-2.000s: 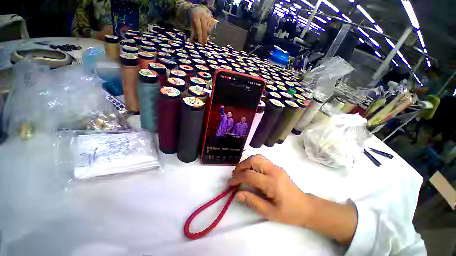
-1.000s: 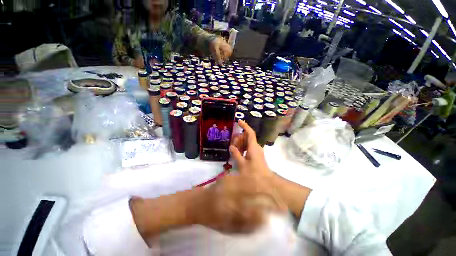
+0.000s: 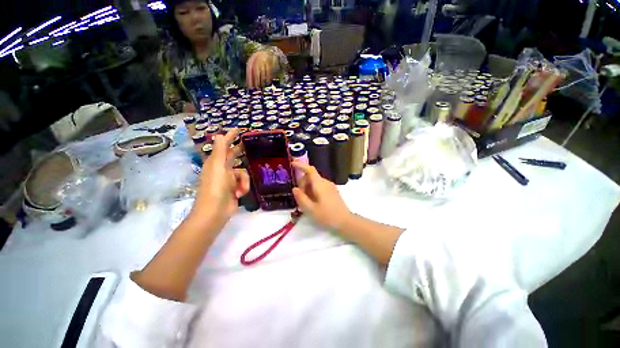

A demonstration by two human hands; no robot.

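Note:
The red-cased smartphone [image 3: 271, 171] stands upright, tilted slightly, in front of the block of thread spools [image 3: 340, 153]. Its screen is lit and shows two purple figures. My left hand [image 3: 219, 180] grips its left edge, with a finger at the top left corner and the thumb lower down. My right hand [image 3: 321, 196] holds the lower right edge. The red braided loop [image 3: 266, 246] hangs from the phone's lower end and lies on the white cloth. Whether the phone's back touches the spools is hidden.
Clear plastic bags [image 3: 155, 178] and round baskets [image 3: 51, 178] are at the left. A white object with a black strip [image 3: 85, 312] lies front left. A white plastic bag [image 3: 432, 162], two dark slim tools [image 3: 510, 168] and a dark box [image 3: 513, 134] are at the right. A person [image 3: 197, 61] sits opposite.
My left hand has risen from the front of the table to the phone's left edge. My right hand stays at its right side. The phone tilts slightly more, and the view has turned.

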